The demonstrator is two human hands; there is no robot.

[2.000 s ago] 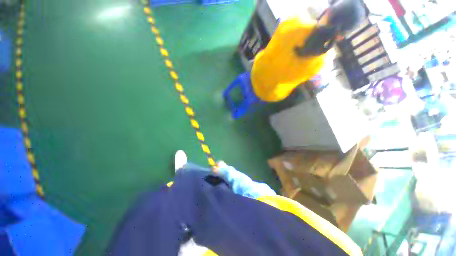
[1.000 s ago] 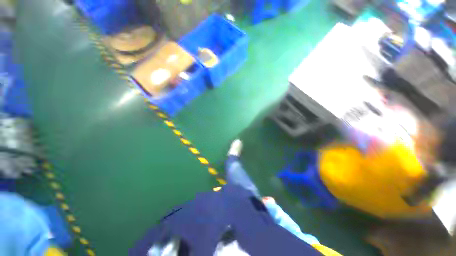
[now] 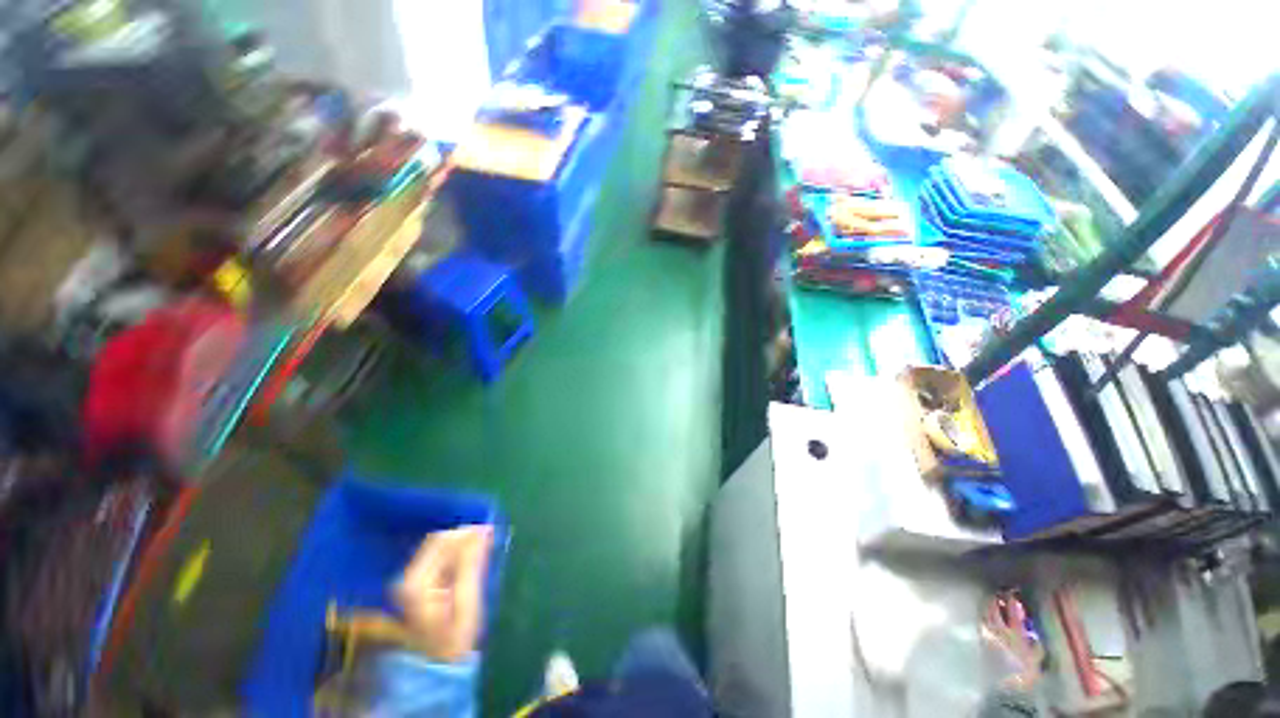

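Observation:
My left hand (image 3: 447, 592) is at the lower left, with a light blue sleeve, raised over a blue crate (image 3: 302, 596) on that side. The hand is blurred, and whether its fingers hold anything cannot be told. My right hand is not in view. A light shoe tip (image 3: 560, 673) and dark blue clothing show at the bottom edge.
A green aisle floor (image 3: 597, 421) runs ahead. A blue stool (image 3: 477, 312) and blue crates (image 3: 520, 211) stand left. On the right are a white cabinet (image 3: 751, 561), stacked blue trays (image 3: 983, 204), and binders (image 3: 1123, 435). Another person's hand (image 3: 1014, 631) appears at the desk.
The view has swung from the taped floor and the person in yellow to an aisle between benches. My left hand has come into view; the sleeved hand at lower right has left it.

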